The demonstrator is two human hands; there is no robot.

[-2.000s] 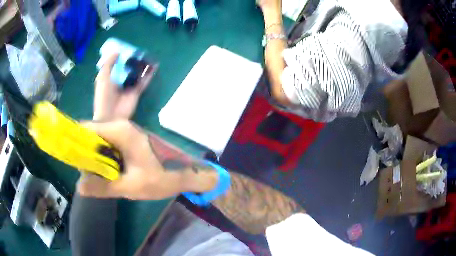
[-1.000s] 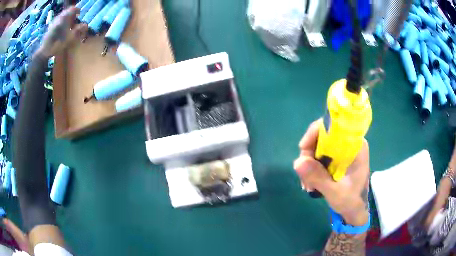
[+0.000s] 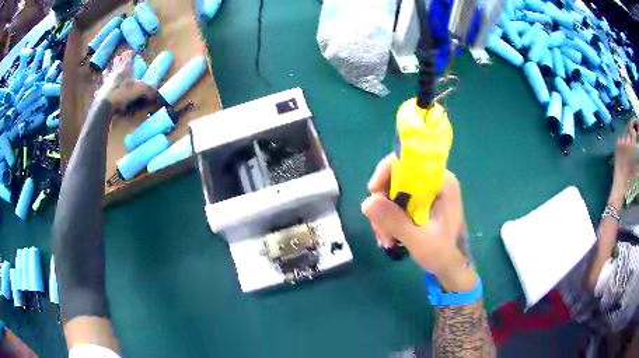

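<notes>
My right hand [image 3: 424, 224] is closed around the yellow electric screwdriver [image 3: 422, 157], held upright right of centre with its cord rising from the top. My left hand [image 3: 125, 87], with a dark sleeve on the forearm, reaches into the cardboard tray [image 3: 90, 150] at upper left. It is among light-blue housings [image 3: 149, 129] with dark ends. Its fingers touch or cover some of them; whether it grips one is unclear. The off-white screw feeder [image 3: 273, 199] stands between my hands, its hopper holding grey screws and a brass-coloured head in front.
Piles of blue housings lie at far left and upper right [image 3: 553, 63]. A clear bag of grey contents [image 3: 357, 45] and a hook lie behind the screwdriver. A white pad [image 3: 550, 241] is at right, beside another person's arm [image 3: 620, 175]. Part of another person shows at lower left.
My left hand is now in the tray, where more housings show. The view has shifted, and the screwdriver in my right hand now appears further left. Two seconds ago, my left hand held blue housings.
</notes>
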